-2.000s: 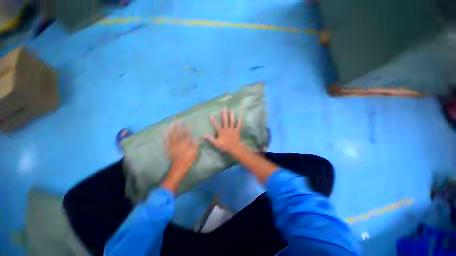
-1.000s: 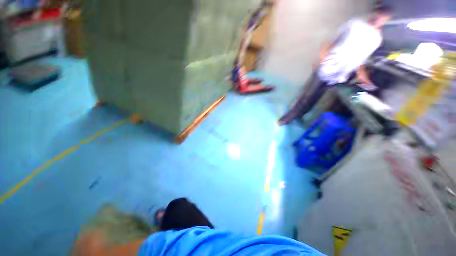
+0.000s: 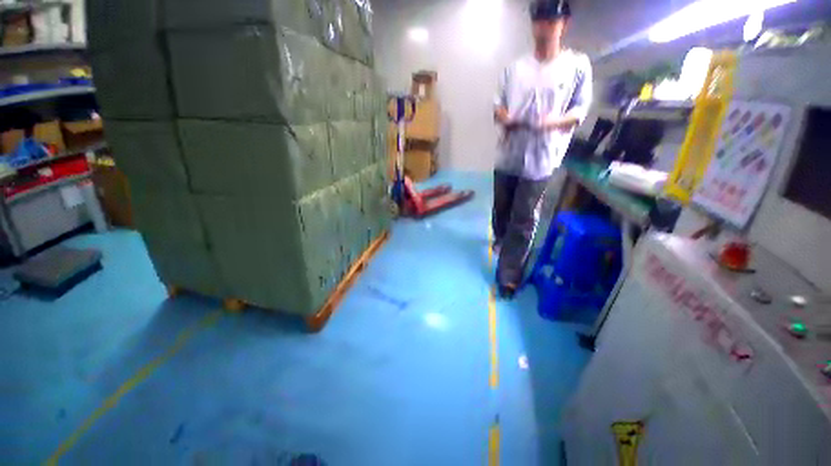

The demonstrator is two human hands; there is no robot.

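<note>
Neither of my hands is in the picture. The parcel from the earlier frames is out of view too. Nearest in front of me on the left stands a tall pallet load of stacked green wrapped parcels (image 3: 241, 173), with shiny tape on their right sides. It rests on a wooden pallet (image 3: 351, 279) on the glossy blue floor (image 3: 401, 364). A small dark thing, too cut off to name, shows at the bottom edge.
A person in a white shirt (image 3: 543, 109) stands beyond, near blue stacked stools (image 3: 580, 266). A red pallet jack (image 3: 428, 197) and brown cartons (image 3: 420, 136) are behind the load. A grey machine cabinet (image 3: 670, 364) fills the right; shelves (image 3: 46, 196) and a floor scale (image 3: 59, 268) are left.
My view has swung up and right, away from my lap. The green parcel and both my hands have left the picture. The person now stands upright, facing this way.
</note>
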